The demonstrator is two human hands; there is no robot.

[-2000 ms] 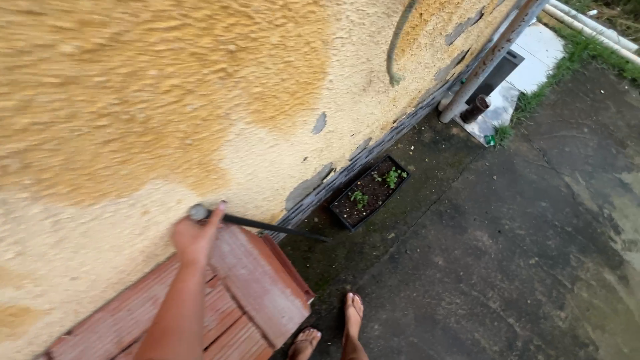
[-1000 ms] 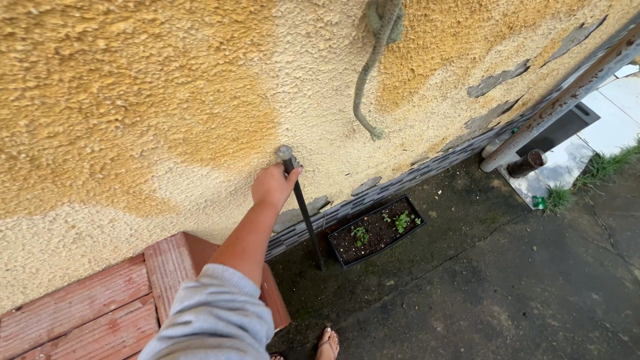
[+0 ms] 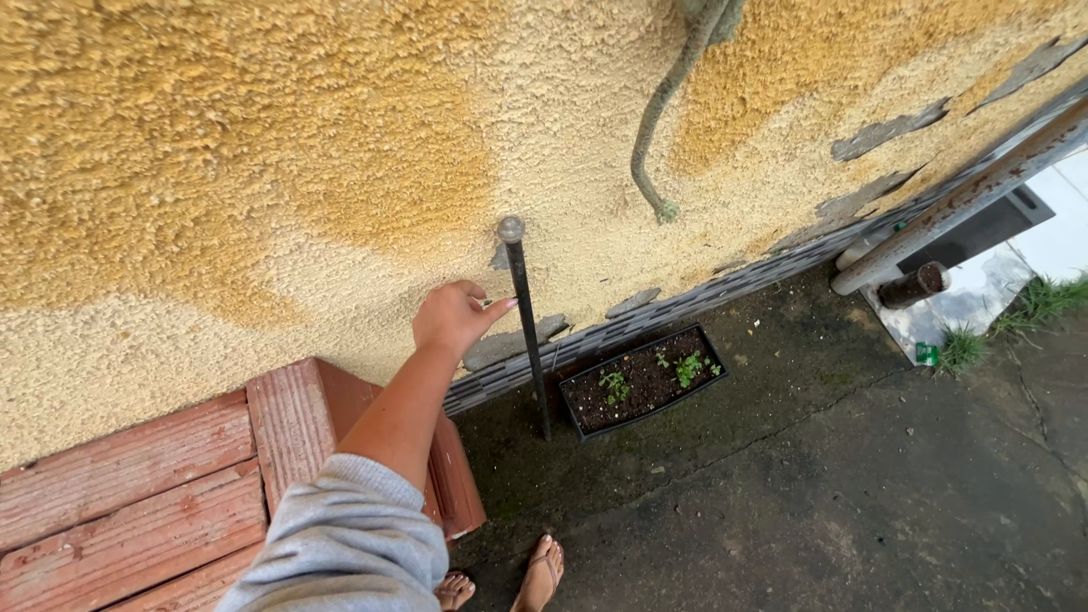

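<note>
My left hand [image 3: 450, 316] reaches in from the lower left in a grey sleeve, with its fingers loosely curled and its thumb held out. The thumb tip is at the left edge of a slim black metal rod [image 3: 527, 331] with a round knob on top; whether it touches is hard to tell. No finger is wrapped round the rod. It stands nearly upright near the textured wall [image 3: 382, 170], its foot by the paving. Right of the rod's foot lies a black rectangular planter [image 3: 646, 416] with soil and small green plants. My right hand is not in view.
A red wooden bench or table [image 3: 127, 476] stands against the wall at the lower left. A worn rope [image 3: 650, 136] hangs on the wall. To the right are a rusty pipe [image 3: 977, 187], a short brown cylinder [image 3: 916, 286] and white tiles [image 3: 1054, 204]. My sandalled feet [image 3: 540, 574] are on dark concrete.
My left hand was closed round the rod near its knob one second ago; it has let go and is lower, at the rod's left. The rod still stands.
</note>
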